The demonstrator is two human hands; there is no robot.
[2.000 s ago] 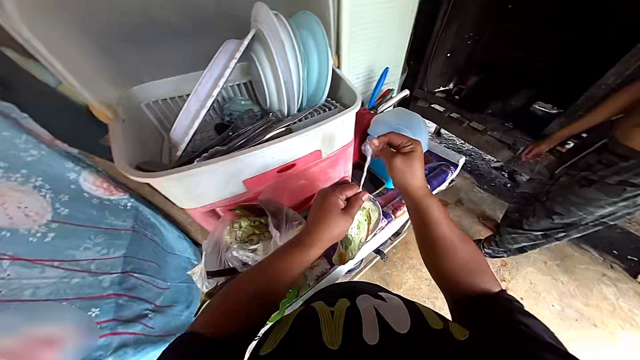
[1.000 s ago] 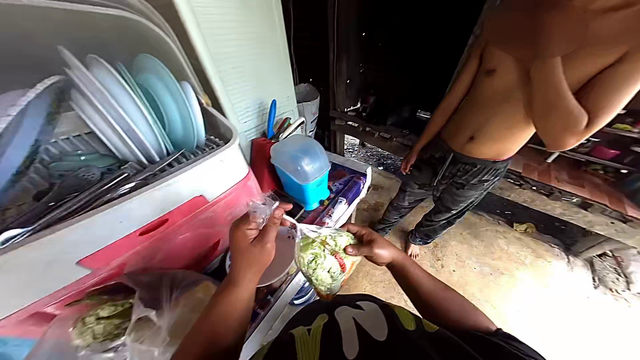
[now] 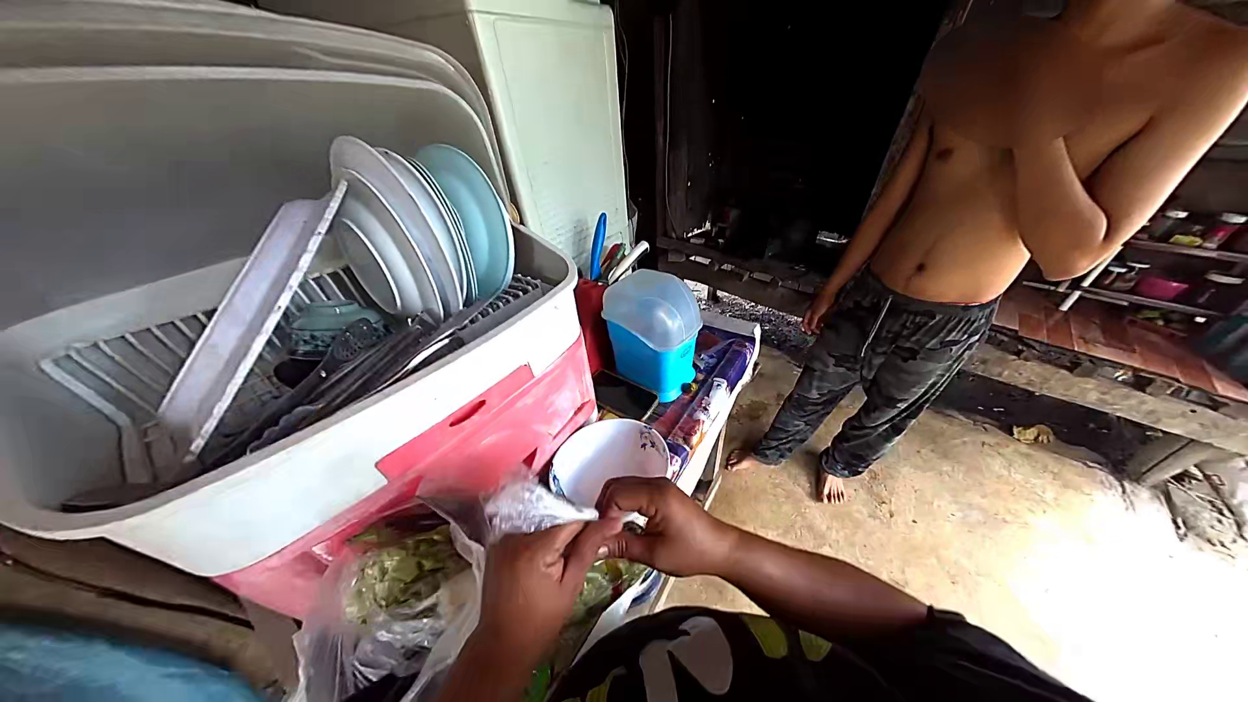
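My left hand (image 3: 536, 575) and my right hand (image 3: 668, 526) meet at the gathered neck of a clear plastic bag (image 3: 531, 505), with fingers pinched on it from both sides. Green and reddish food shows below my hands, largely hidden by them. Just beyond my fingers stands a white bowl (image 3: 609, 458) with a floral pattern. Left of my left hand lies another clear plastic bag (image 3: 400, 575) with leafy greens inside.
A white and pink dish rack (image 3: 331, 463) holds plates (image 3: 390, 234) and utensils. Past the bowl stands a blue container with a clear lid (image 3: 650, 336), near a red holder (image 3: 590, 312) with utensils. Another person (image 3: 907, 283) stands barefoot at the right.
My hands have come together at the bag's neck; one second ago my right hand was beside the bag's filled part. The view has swung back toward the dish rack.
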